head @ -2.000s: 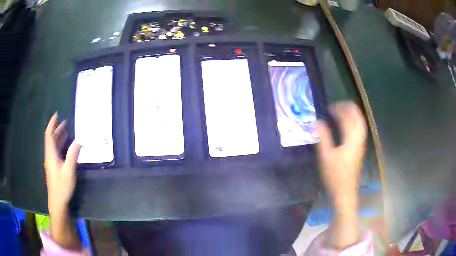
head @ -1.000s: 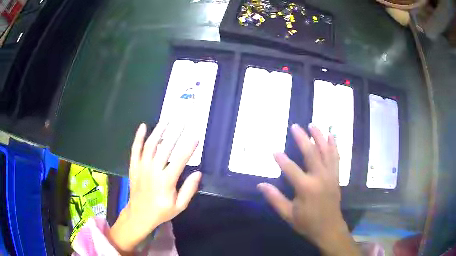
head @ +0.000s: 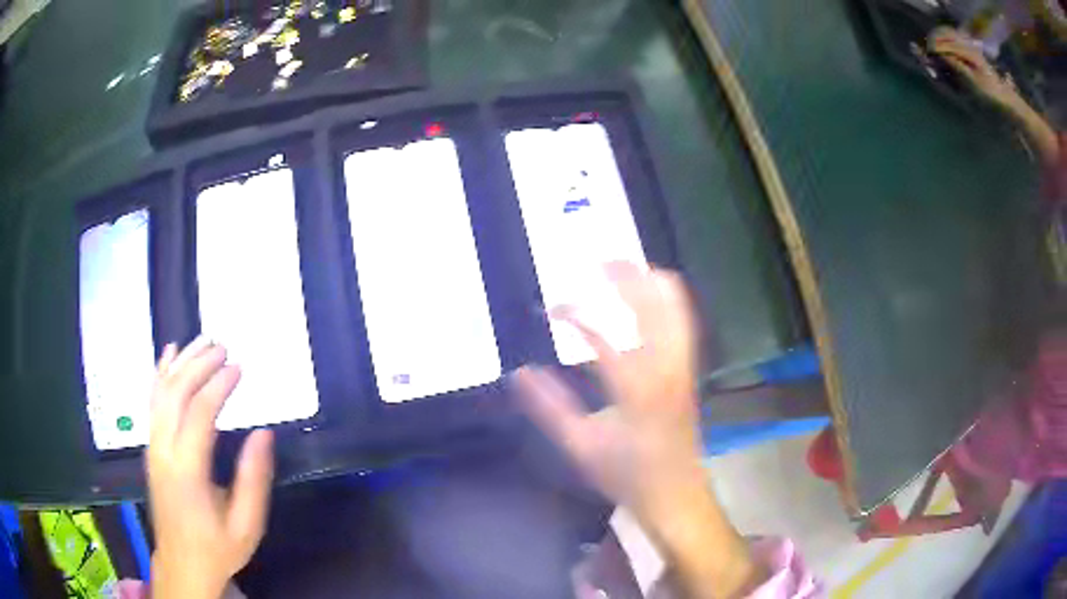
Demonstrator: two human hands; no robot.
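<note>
Four smartphones lie face up, one per recess, in a black four-slot phone tray (head: 334, 293). The far-left phone (head: 117, 316) shows a pale page with a green dot at the bottom. The second phone (head: 257, 281) and third phone (head: 424, 269) show white pages. The far-right phone (head: 564, 234) shows a white page with a small blue figure. My left hand (head: 205, 468) is over the lower left of the second phone, fingers apart, holding nothing. My right hand (head: 638, 410) is blurred over the lower part of the far-right phone, fingers spread and empty.
A small-parts tray (head: 404, 70) with gold, yellow and white bits lies behind the phone tray. Green packets (head: 76, 556) show at the lower left. At right is another bench (head: 913, 257), with another person's hand (head: 977, 70) and pink clothing. A red stool (head: 930, 515) stands below.
The view has swung right, so the phone tray sits further left in it. My left hand has moved from the far-left phone to the second; my right hand has moved to the far-right phone.
</note>
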